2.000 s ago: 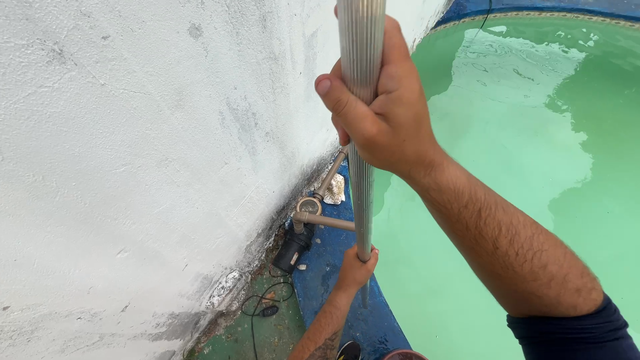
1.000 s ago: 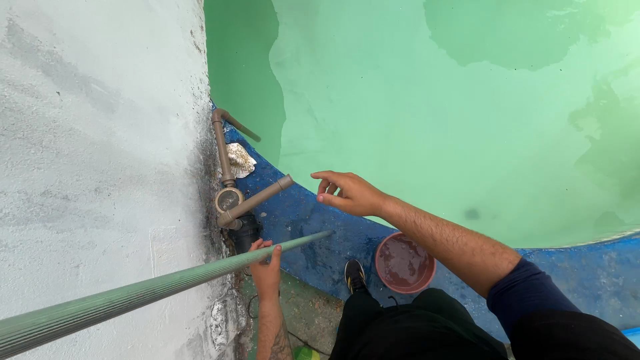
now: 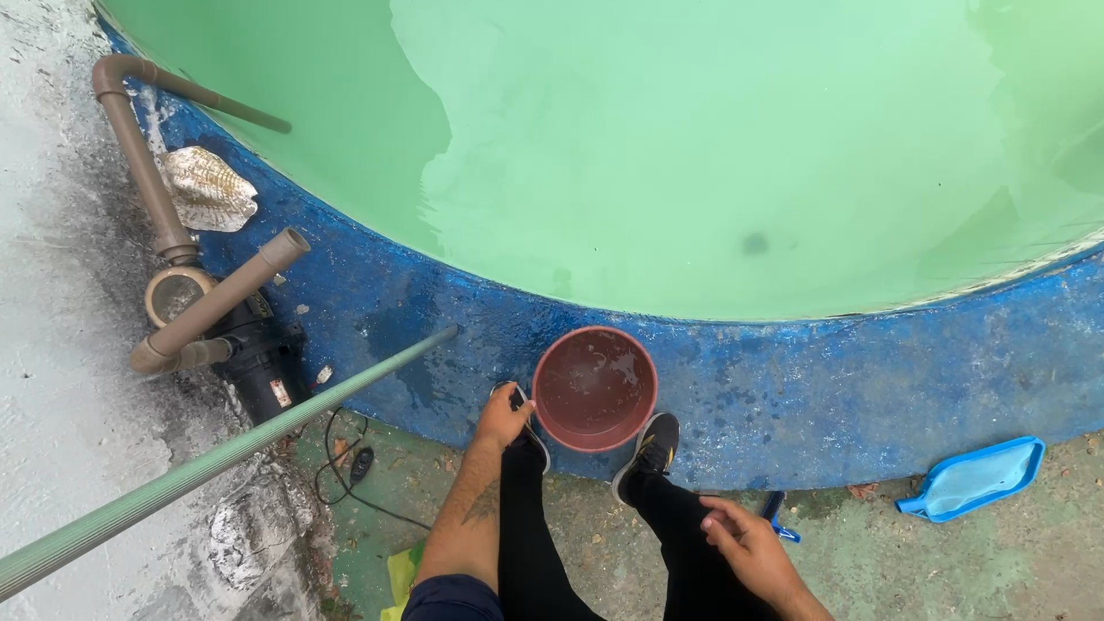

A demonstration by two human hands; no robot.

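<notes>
My left hand (image 3: 504,417) is beside the left rim of a reddish plastic bucket (image 3: 542,412) holding water; whether the fingers touch the rim I cannot tell. Over my leg, at the lower right, my right hand (image 3: 746,539) has its fingers slightly curled and nothing in it. A ribbed metal pole (image 3: 250,444) slants from the lower left edge of the view to the blue pool ledge (image 3: 733,379), clear of both hands. The bucket stands on that ledge between my shoes.
Green water fills the pool (image 3: 690,172). At the left, a black pump (image 3: 263,358) with brown pipes (image 3: 147,172) stands by the white wall (image 3: 52,345). A large shell (image 3: 210,190) lies beside the pipes, a cable (image 3: 330,474) on the ground. A blue skimmer net (image 3: 983,479) lies at the right.
My left hand held the pole a second ago and has let go of it, and is now by the bucket. My right hand, on the pole in the earliest frame, has moved down toward my leg.
</notes>
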